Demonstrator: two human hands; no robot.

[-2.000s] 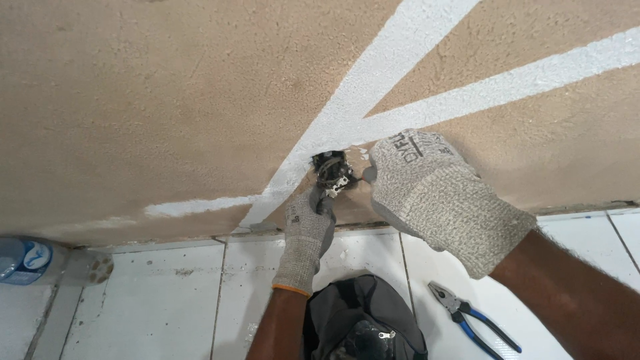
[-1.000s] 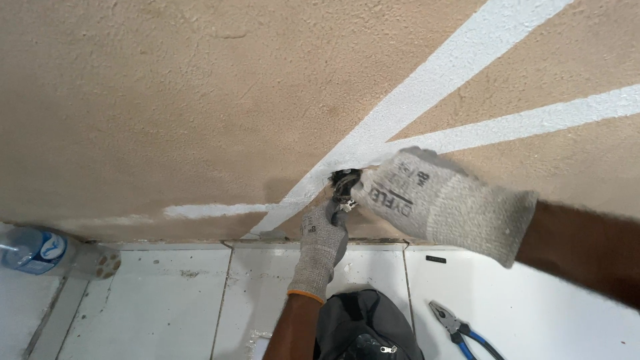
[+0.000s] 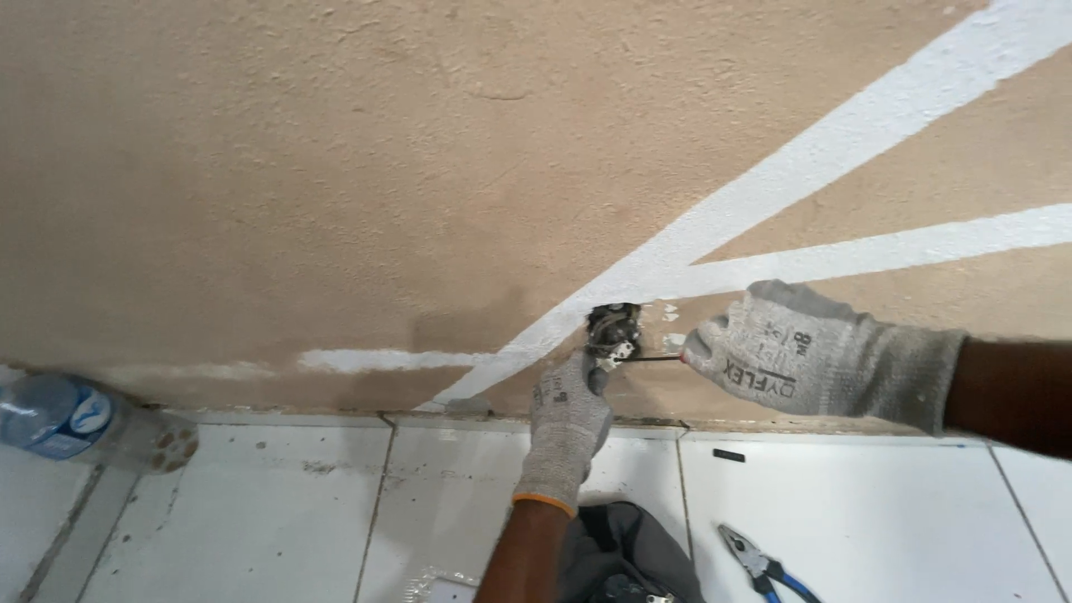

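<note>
Low in the tan wall is a dark wall box opening (image 3: 614, 325) with wires inside. At its lower edge my left hand (image 3: 571, 410), in a grey knit work glove with an orange cuff edge, holds a socket mechanism (image 3: 618, 355) with metal parts. To the right my right hand (image 3: 758, 347), gloved alike, grips a thin screwdriver (image 3: 657, 358). The screwdriver's dark shaft points left and its tip meets the mechanism. Most of its handle is hidden in the glove.
Combination pliers (image 3: 754, 559) with blue handles and a small black piece (image 3: 729, 456) lie on the white floor tiles (image 3: 846, 519). A clear plastic bottle (image 3: 100, 423) lies at far left. Dark grey fabric (image 3: 628, 544) shows at the bottom. White painted bands (image 3: 754, 197) cross the wall.
My right hand has drawn back rightward from the opening, and the screwdriver shaft now shows between it and the mechanism. My left hand stays at the opening's lower edge.
</note>
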